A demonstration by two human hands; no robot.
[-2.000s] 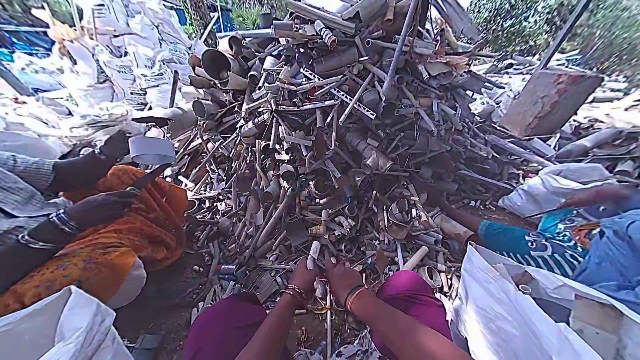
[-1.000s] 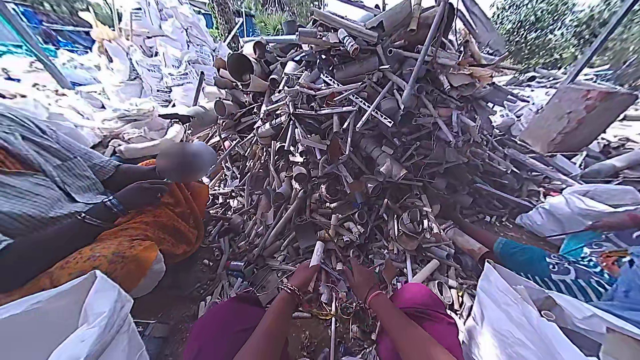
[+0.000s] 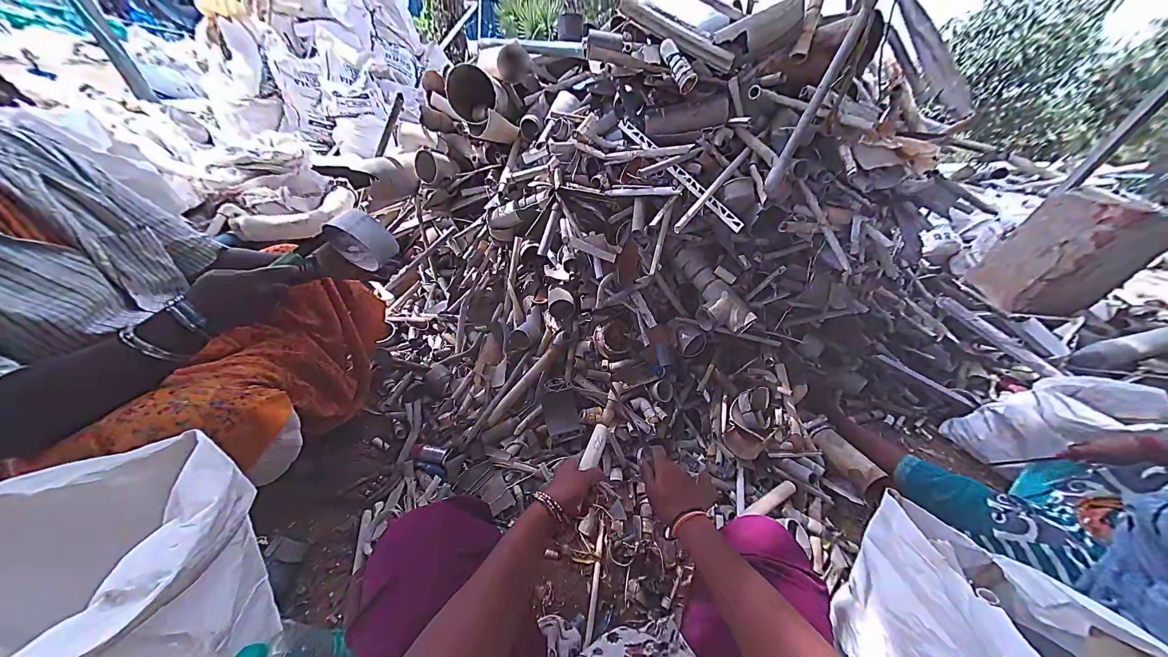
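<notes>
My left hand [image 3: 573,488] is closed on a short white plastic pipe piece [image 3: 595,447], which points up and away from me. My right hand [image 3: 673,488] is close beside it on the right, over small scraps at the foot of the heap; whether its fingers hold something cannot be made out. In front of both hands rises a large heap of scrap plastic pipes [image 3: 639,301]. A thin pale pipe [image 3: 595,584] lies on the ground between my knees.
Open white sacks stand at the left [image 3: 196,547] and right [image 3: 931,584]. On the left a co-worker's hand [image 3: 246,292] holds a grey pipe ring [image 3: 363,239]. Another co-worker's arm [image 3: 949,484] reaches in from the right. A large block [image 3: 1068,251] leans at the far right.
My hands have moved slightly apart since the earliest frame, the white pipe piece staying in my left. The left co-worker's hands and pipe ring have shifted. The view has moved somewhat.
</notes>
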